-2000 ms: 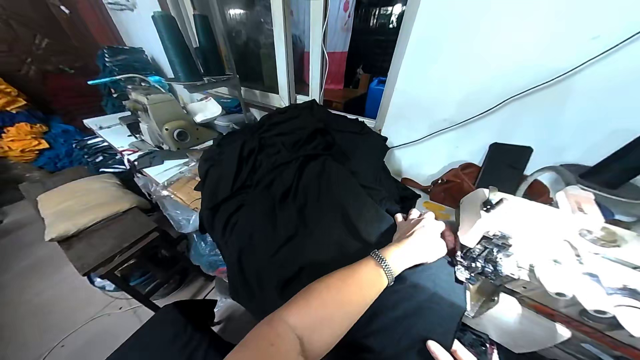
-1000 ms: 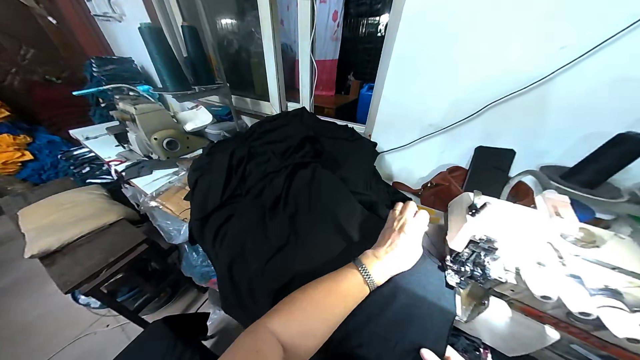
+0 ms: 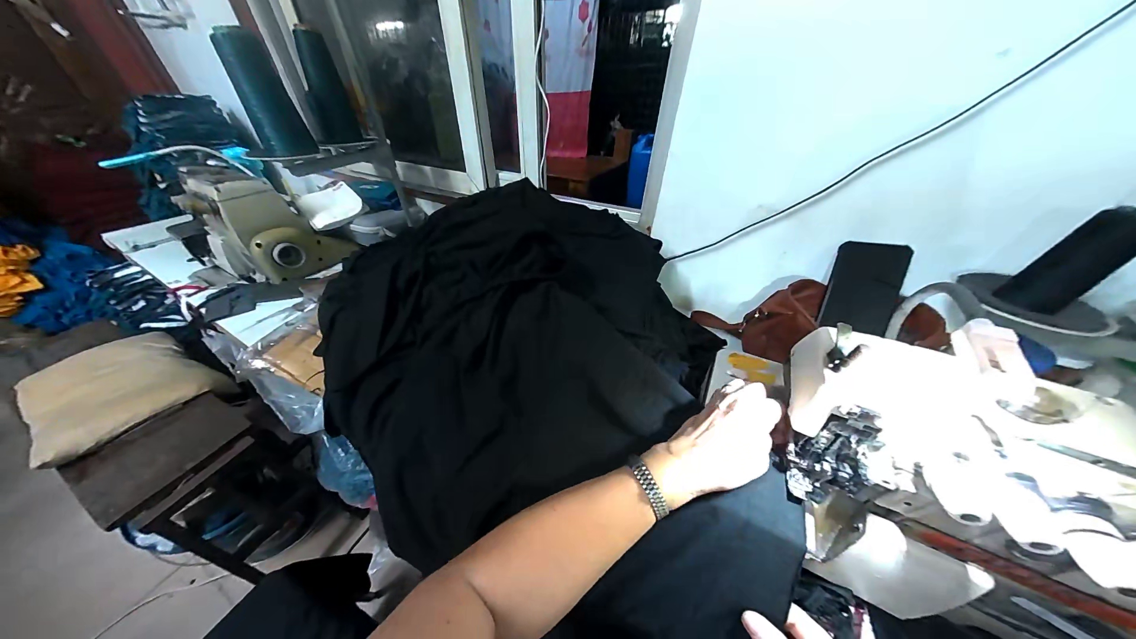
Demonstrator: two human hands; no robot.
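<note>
A big heap of black fabric [image 3: 497, 355] fills the middle of the view. My left hand [image 3: 723, 439], with a metal-band watch [image 3: 650, 488] on the wrist, has its fingers curled on the edge of a black fabric panel [image 3: 710, 541], close to the machine head. Only the fingertips of my right hand [image 3: 781, 626] show at the bottom edge, by the panel's lower right side; its grip cannot be made out. A brightly lit white sewing machine [image 3: 887, 382] stands on the right, its metal needle and looper area [image 3: 839, 453] just beside my left hand.
A second sewing machine [image 3: 257, 231] with dark green thread cones [image 3: 262, 93] stands at the left. Below it are a stool [image 3: 160, 453] with a beige cushion [image 3: 115, 390] and plastic bags [image 3: 342, 466]. A phone [image 3: 865, 284] leans by a brown leather bag [image 3: 785, 319] against the wall.
My left hand stays at the panel's edge near the machine, its fingers a little more curled. Less of my right hand shows than two seconds ago.
</note>
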